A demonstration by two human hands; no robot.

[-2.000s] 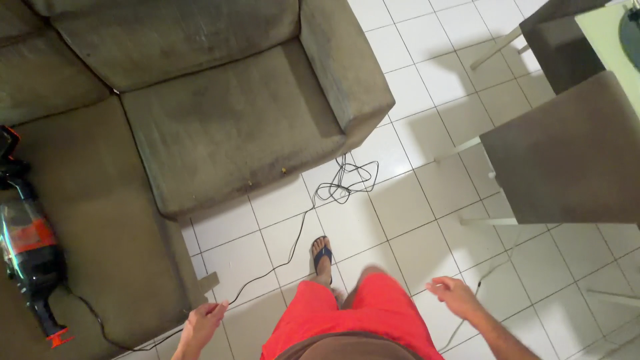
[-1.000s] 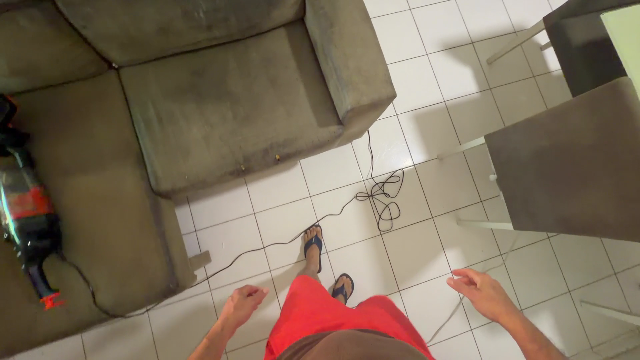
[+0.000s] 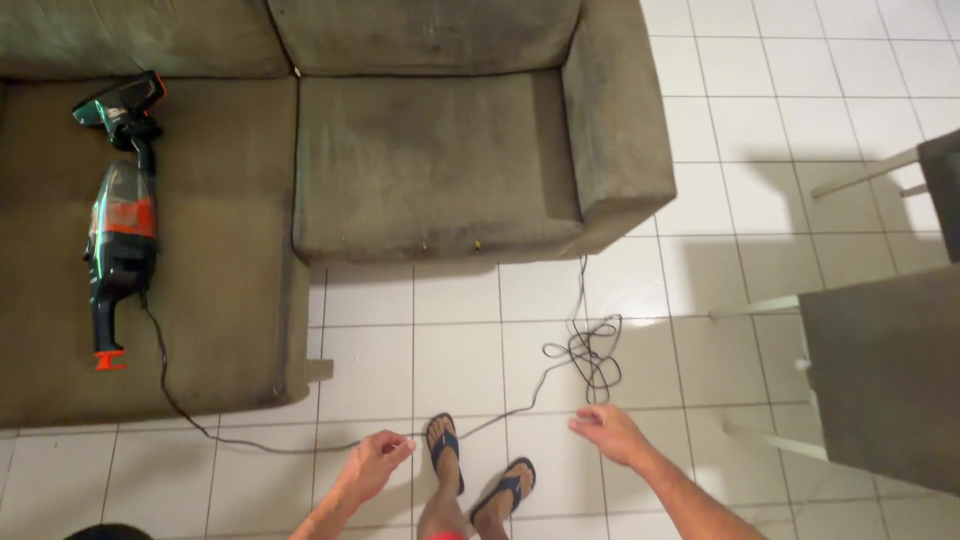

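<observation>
My left hand (image 3: 375, 463) is over the floor near my feet, fingers curled. The black power cord (image 3: 289, 451) passes behind its fingers; whether they touch it I cannot tell. My right hand (image 3: 611, 435) is just below the cord's loose tangle (image 3: 592, 356), fingers slightly bent, nothing visible in them. A black and orange stick vacuum cleaner (image 3: 124, 247) lies on the left sofa seat, its floor head (image 3: 124, 101) toward the backrest. From its handle end the cord runs over the seat edge, across the tiles past my foot, to the tangle and up to the sofa's underside.
The grey-brown fabric sofa (image 3: 435, 165) fills the upper left, its armrest (image 3: 619, 112) beside white floor tiles (image 3: 727, 195). A chair (image 3: 892, 375) stands at right, with another dark seat (image 3: 943, 187) above it. My sandalled feet (image 3: 442, 442) stand near the cord. A dark rounded object (image 3: 109, 532) shows at bottom left.
The view has shifted, and the whole vacuum cleaner now shows. My feet have moved past the sofa's front corner. My right hand is nearer the cord tangle, whose loops have changed shape.
</observation>
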